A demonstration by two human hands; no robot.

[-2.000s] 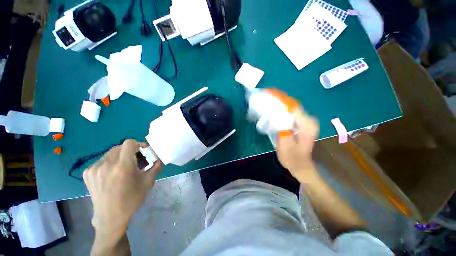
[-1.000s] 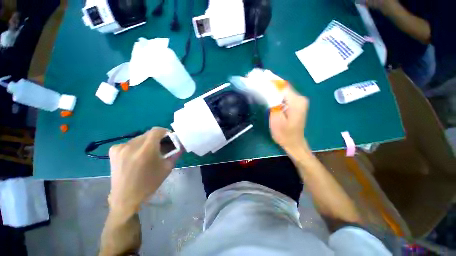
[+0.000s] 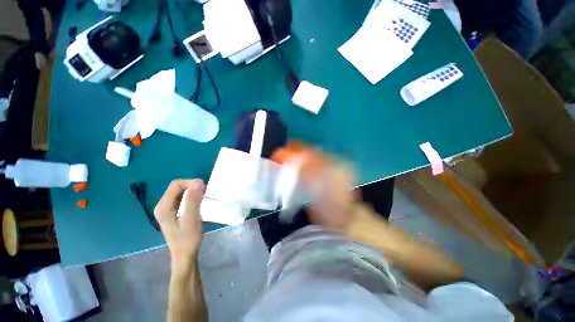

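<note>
A white PTZ dome camera (image 3: 230, 179) with a black ball head lies near the table's front edge, its ball pointing away from me. My left hand (image 3: 181, 210) grips its bracket end at the left. My right hand (image 3: 328, 195) is blurred at the camera's right side. It holds a white cloth (image 3: 289, 185) against or very near the housing, and orange finger cots (image 3: 299, 157) show on its fingers. The blur hides the exact contact.
More cameras (image 3: 104, 50) lie at the back. A translucent bottle (image 3: 183, 118), white block (image 3: 310, 97) and another bottle (image 3: 41, 173) lie on the green table. Sticker sheets (image 3: 384, 41) and a remote-like item (image 3: 432, 83) lie right. A carton (image 3: 529, 157) stands beyond the right edge.
The camera has been turned and rolled, so its shell side faces up. My right hand with the cloth has moved from beyond the ball to the housing's right side.
</note>
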